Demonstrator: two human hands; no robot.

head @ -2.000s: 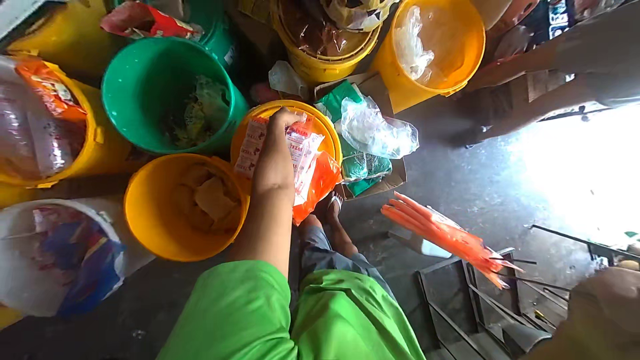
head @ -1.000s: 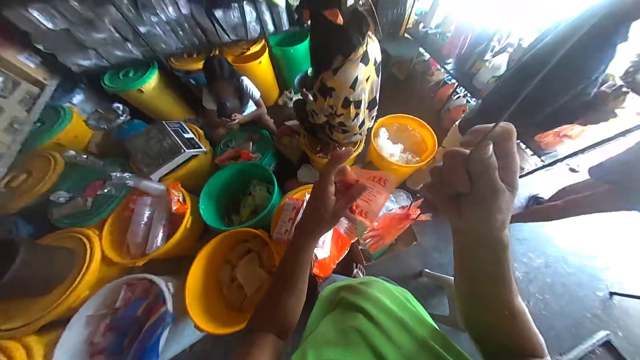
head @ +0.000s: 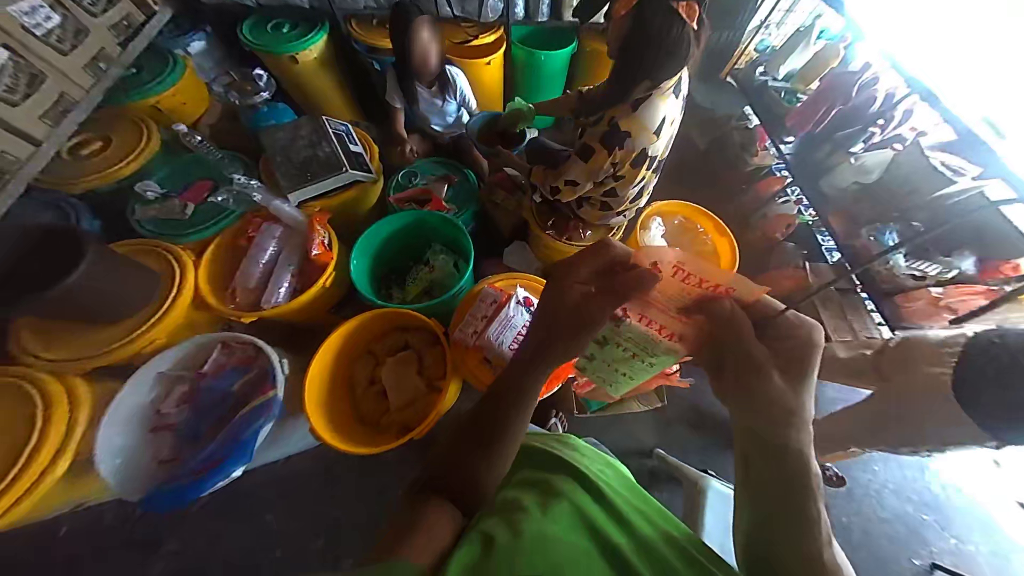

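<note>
Between my two hands a thin translucent plastic bag (head: 668, 300) with red print is stretched out. My left hand (head: 596, 292) pinches its upper left edge, and my right hand (head: 744, 344) grips its right side. Green printed plastic (head: 624, 360) shows behind or through the lower part of the bag. Below my left forearm, a yellow bucket (head: 472, 368) holds white and red printed packets (head: 508, 324). Under the bag lies a cardboard box (head: 632, 402) with orange plastic on it, partly hidden.
To the left stand a green bucket (head: 368, 272), a yellow bucket (head: 316, 392) of brownish contents and a white bucket (head: 112, 448). A digital scale (head: 308, 160) rests on a lidded bucket. Two people sit ahead; another person's arm (head: 880, 392) is at right. A stool (head: 704, 496) is below.
The orange bundle seen at right two seconds ago is out of view. My left hand, open-fingered a second ago, now pinches the bag together with my right. The view has tilted up.
</note>
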